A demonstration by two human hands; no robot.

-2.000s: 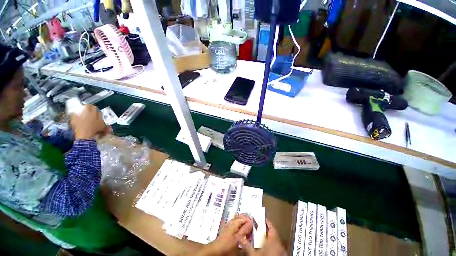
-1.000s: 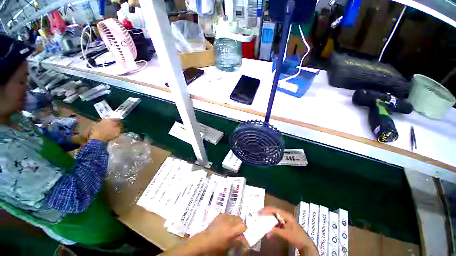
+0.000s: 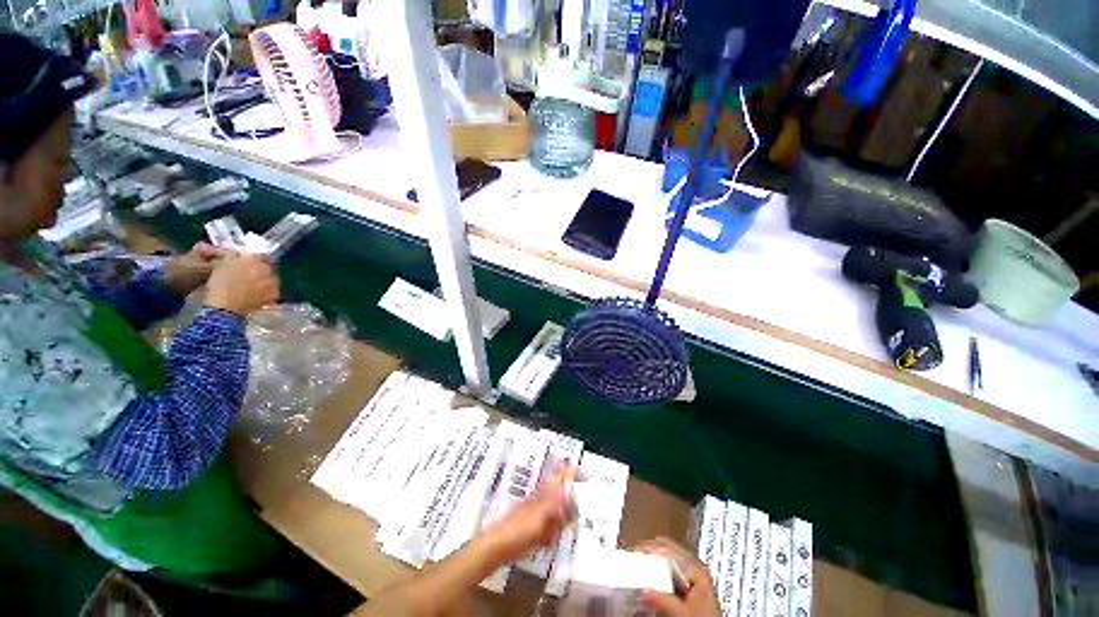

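A fanned, overlapping row of flat white printed cartons (image 3: 416,464) lies on the brown bench in front of me. My left hand (image 3: 542,512) is bare and blurred over the right part of that row; whether it holds anything is unclear. My right hand (image 3: 689,581) grips the right end of a white carton (image 3: 615,571) low in the picture, which is blurred and partly cut off by the lower edge. Several white cartons (image 3: 757,557) stand side by side to the right of my right hand.
A dark blue clip fan (image 3: 627,351) hangs in front of the green conveyor (image 3: 771,446), where white boxes lie. A white post (image 3: 448,241) rises left of it. A neighbouring worker (image 3: 133,398) handles boxes beside crumpled clear bags (image 3: 295,368). The shelf holds a phone (image 3: 599,223) and drill (image 3: 906,301).
My left hand has moved up from the held carton onto the fanned row. My right hand has moved lower with a white carton. Boxes on the conveyor have shifted left.
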